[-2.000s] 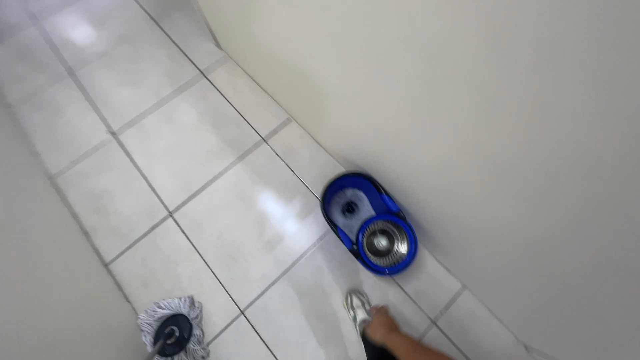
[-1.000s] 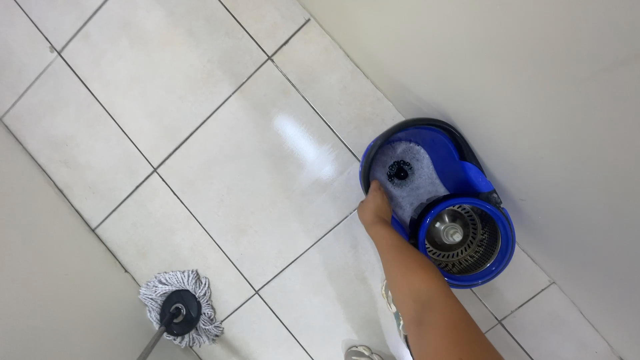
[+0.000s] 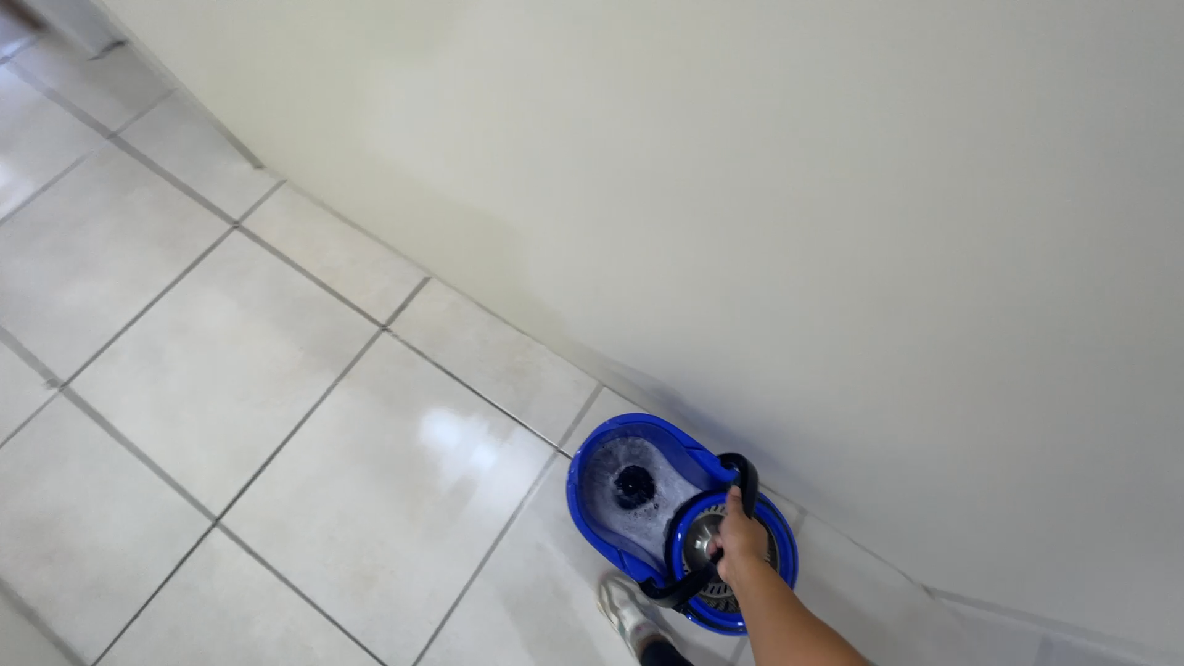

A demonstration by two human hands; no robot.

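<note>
My right hand is closed around the black carrying handle of a blue plastic spin-mop bucket. The handle stands raised across the round metal wringer basket, and my fingers and forearm cover part of both. Cloudy, sudsy water fills the oval side of the bucket, with a dark round part in its middle. My left hand is not in view.
A pale wall runs diagonally along the right side, close beside the bucket. Light floor tiles with grey grout stretch to the left. A shoe stands just below the bucket.
My right hand has moved from the bucket's water-side rim onto its handle, which is now raised over the wringer basket. The view has shifted, and the string mop head seen earlier is out of frame.
</note>
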